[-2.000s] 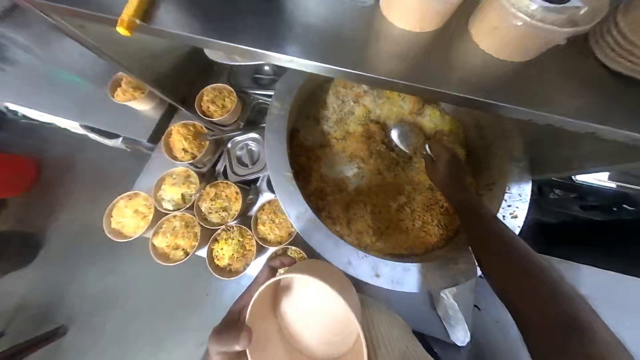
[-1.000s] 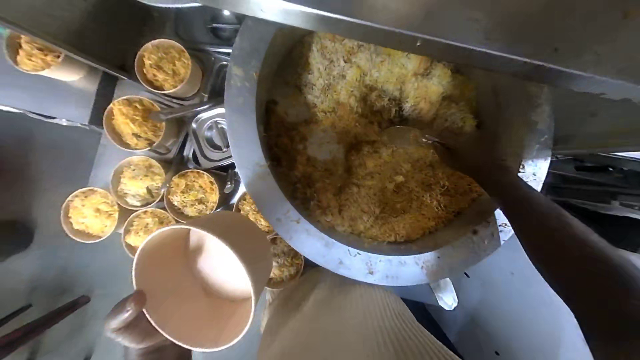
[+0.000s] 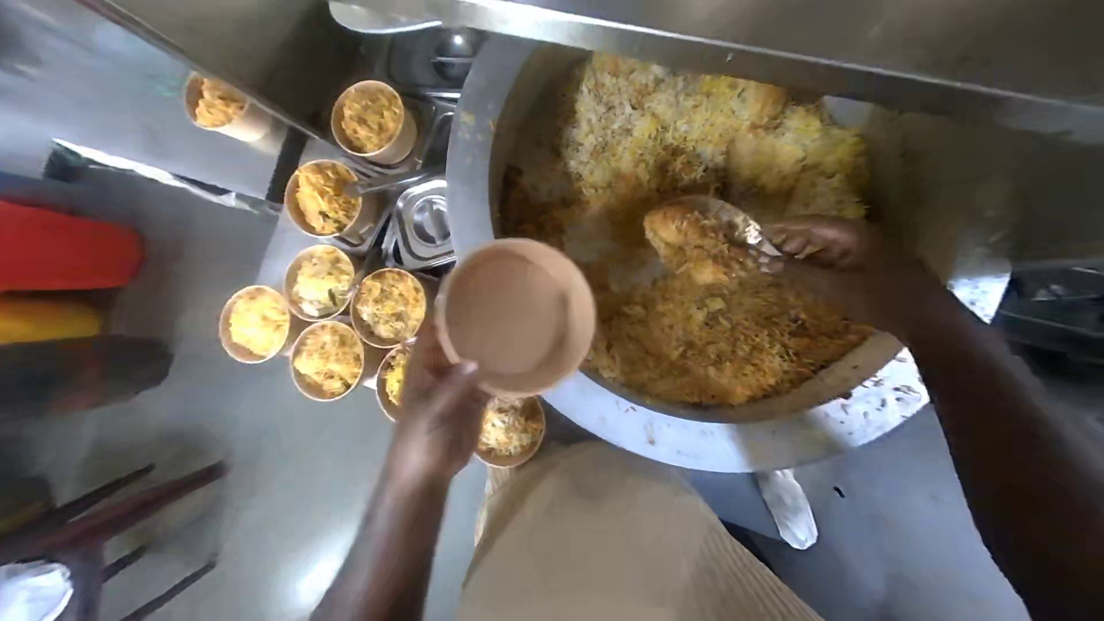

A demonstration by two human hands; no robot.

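My left hand grips an empty brown paper bowl, its mouth turned toward the camera, at the left rim of a large metal pot. Inside the pot lies yellow, white and orange-brown rice. My right hand holds a metal serving spoon over the rice, heaped with rice and what looks like a piece of meat. Left of the pot stand several paper bowls filled with rice; one more filled bowl is just below my left hand's bowl.
A steel shelf edge crosses above the pot's far side. Lidded steel containers sit between the pot and the filled bowls. At the far left are a red object and a dark stool-like frame. A white cloth hangs below the pot.
My left hand has brought the empty bowl to the pot's rim, from lower left a second ago. The spoon, partly sunk in the rice then, is now raised and loaded.
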